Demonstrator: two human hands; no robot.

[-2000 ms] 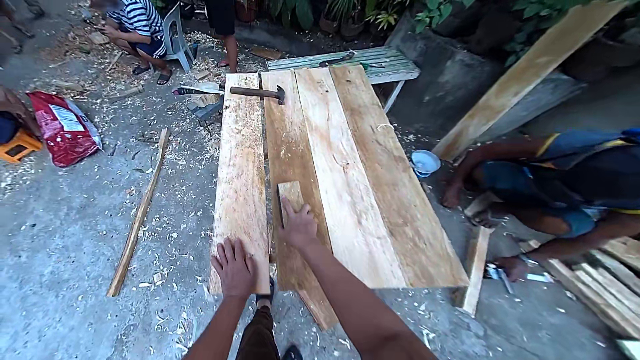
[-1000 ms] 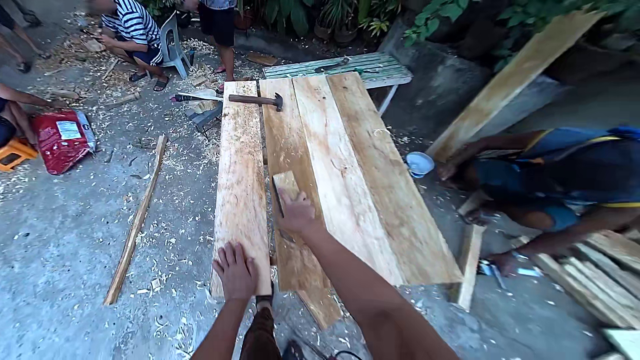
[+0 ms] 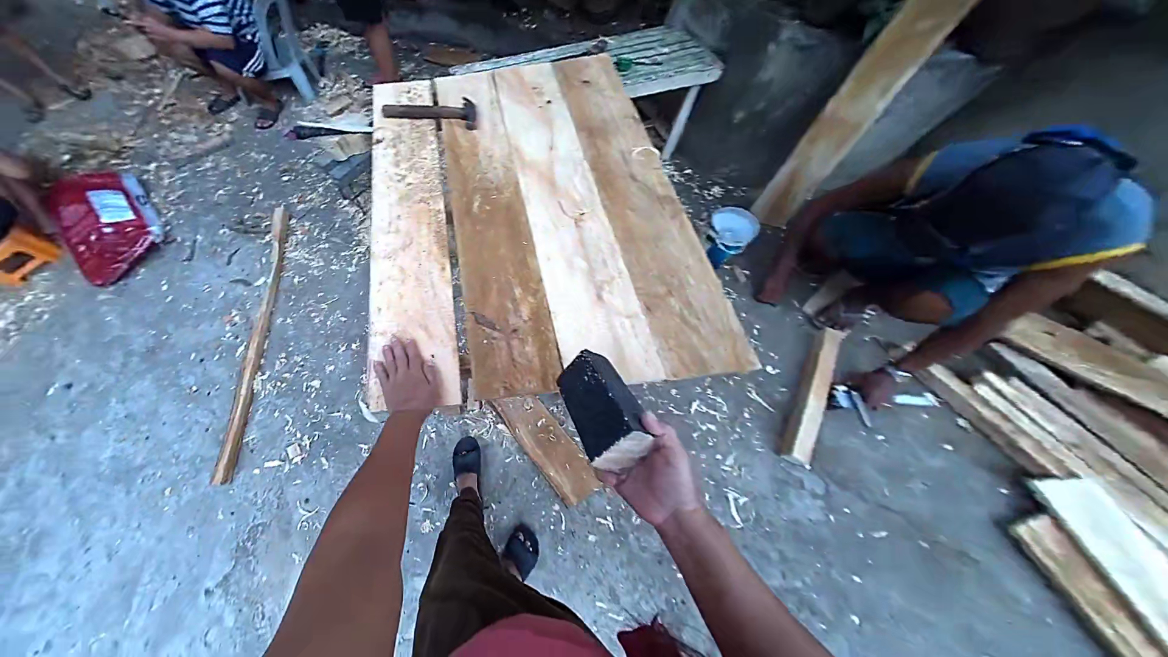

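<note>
My left hand [image 3: 407, 376] lies flat, fingers spread, on the near end of the leftmost wooden board [image 3: 408, 228]. In my right hand [image 3: 659, 470] is a wood block faced with black sandpaper [image 3: 602, 406], its dark side turned up, held off the boards past their near edge. Three more boards lie side by side to the right: a brown one [image 3: 497, 274], a pale one [image 3: 584, 246] and another brown one [image 3: 666, 265]. A narrow gap parts the leftmost board from the rest. Across the far end of that gap lies a hammer [image 3: 429, 111].
At the right a person [image 3: 985, 228] crouches by a wood piece [image 3: 812, 397] and stacked lumber [image 3: 1077, 392]. A pail [image 3: 733, 230] stands beside the boards. On the left are a wood strip [image 3: 251, 347], a red bag [image 3: 105, 224] and a seated person [image 3: 214, 41]. Shavings litter the concrete.
My right hand has come off the brown board with the block and moved toward me, turning the block's black face up. My left hand stays on the leftmost board.
</note>
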